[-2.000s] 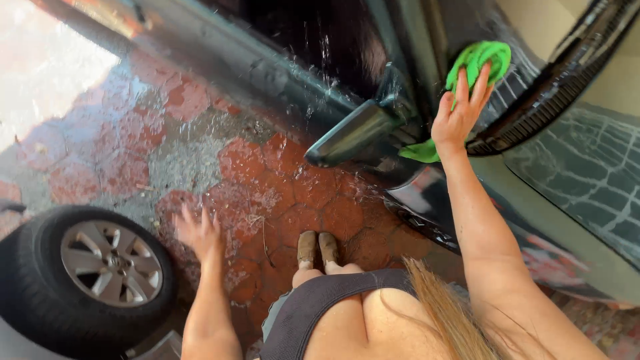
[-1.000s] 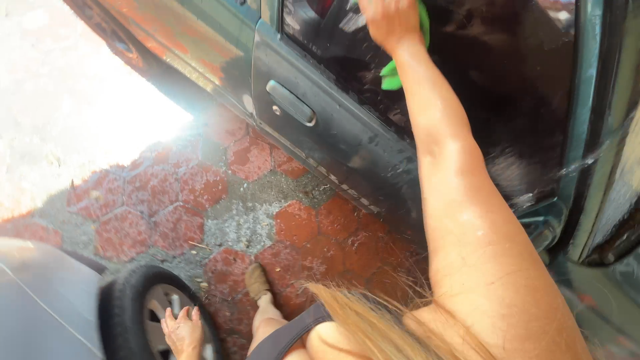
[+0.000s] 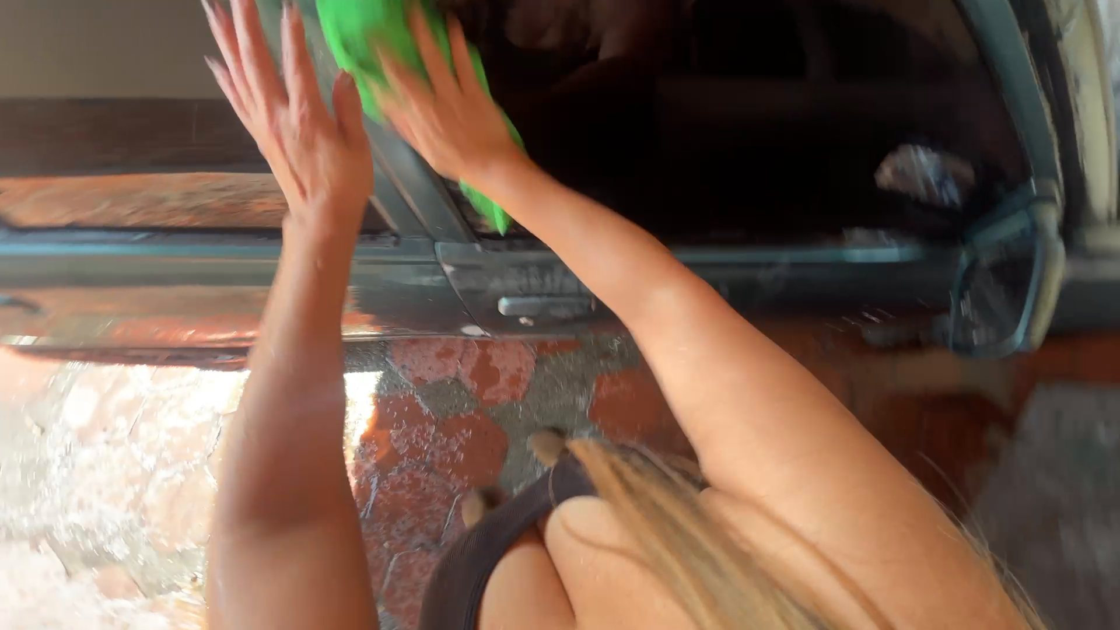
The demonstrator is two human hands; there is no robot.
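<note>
In the head view my right hand (image 3: 446, 109) lies spread over a bright green cloth (image 3: 354, 39), pressing it on the dark front side window (image 3: 700, 114) near the pillar between the doors. A corner of the cloth hangs below my wrist by the window's lower edge. My left hand (image 3: 306, 122), fingers apart and nothing in it, is raised just left of the cloth, in front of the rear window (image 3: 131, 131). Whether it touches the car cannot be told. Below the window is the front door handle (image 3: 544, 306); motion blurs my right hand.
The side mirror (image 3: 997, 289) juts out at the right. Wet red hexagonal paving (image 3: 437, 446) with grey joints lies below the car door, brightly sunlit at the left. My shoes (image 3: 549, 444) stand on it close to the car.
The view has swung considerably along the car. My left hand, low by a wheel one second ago, is now raised beside the cloth. My right hand was on the windshield side two seconds ago and is now on the side window.
</note>
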